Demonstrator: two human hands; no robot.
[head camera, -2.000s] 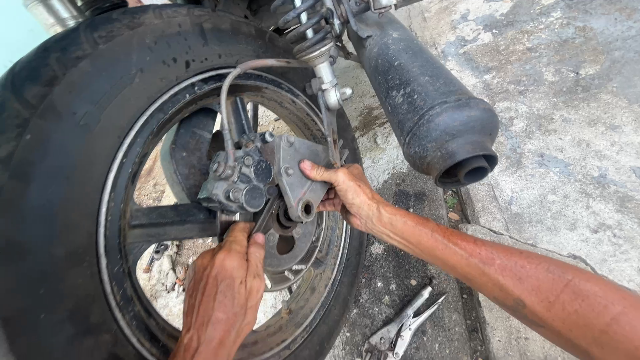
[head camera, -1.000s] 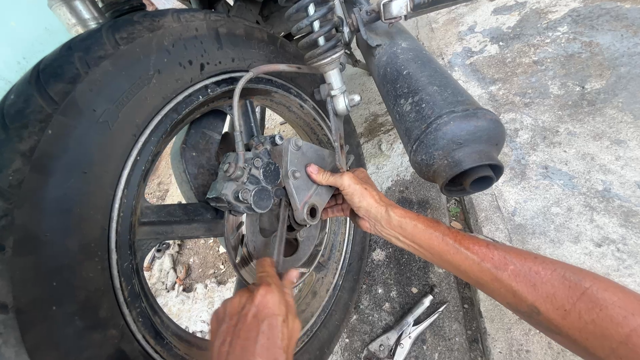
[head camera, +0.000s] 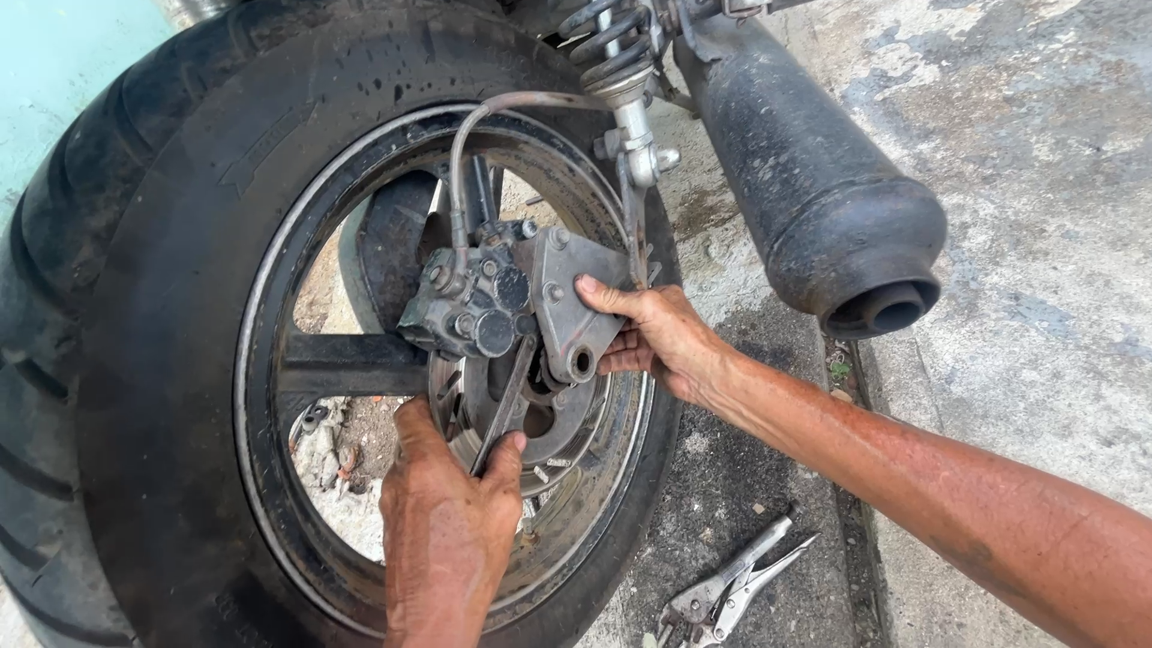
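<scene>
My right hand grips the lower part of a grey metal caliper bracket, thumb on its face and fingers behind. The brake caliper, with a hose arching up from it, sits against the bracket's left side. My left hand holds a flat metal tool, probably a wrench. The tool slants up across the brake disc, its upper end just under the caliper; that end's contact is partly hidden. Behind them is the motorcycle wheel's spoked rim.
A thick black tyre fills the left side. The shock absorber comes down above the bracket, and a black exhaust muffler juts out at the upper right. Locking pliers lie on the concrete ground below my right forearm.
My left hand has shifted around the tool's lower end, from a grip under it to thumb and fingers at its sides. My right hand keeps its hold on the bracket.
</scene>
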